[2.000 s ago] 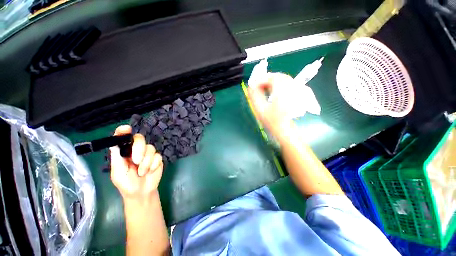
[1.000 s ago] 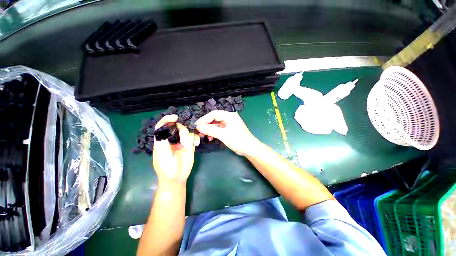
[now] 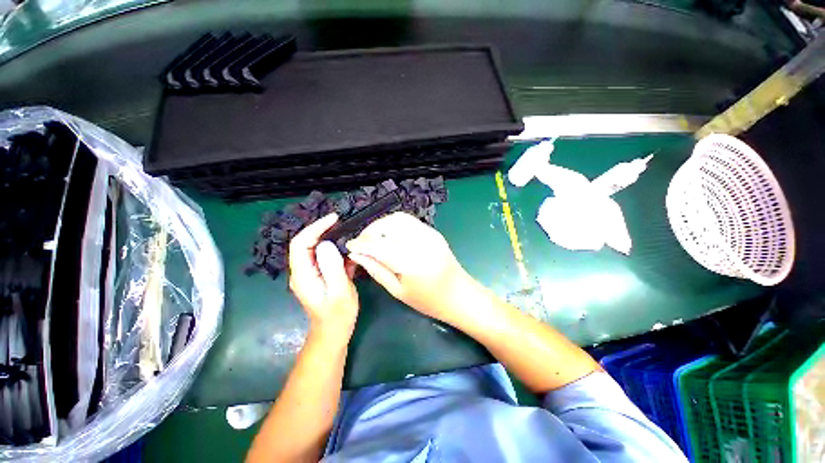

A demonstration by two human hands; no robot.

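Note:
My left hand (image 3: 321, 276) holds a black moulded plastic part (image 3: 373, 212) above the pad heap; the part slants up to the right. My right hand (image 3: 409, 260) is against the part's near side, its thumb and fingertips close together at the lower end. Whether they hold a pad is hidden. The loose heap of small dark rubber pads (image 3: 288, 226) lies behind and beside my hands. Behind it, a stack of black parts trays (image 3: 344, 99) carries finished parts (image 3: 231, 61) in a slanted row at its left end.
At left, a carton of black parts (image 3: 27, 298) stands in a clear plastic liner bag (image 3: 194, 262). White squeeze bottles (image 3: 532, 163) and a white cloth (image 3: 586, 217) lie right of the yellow tape (image 3: 513, 231). A pink-white basket (image 3: 731, 210) is at right, above green crates (image 3: 737, 398).
The part in my left hand now points up and to the right. My right hand has left the cloth area and come over to the part. The view has shifted, showing more of the carton.

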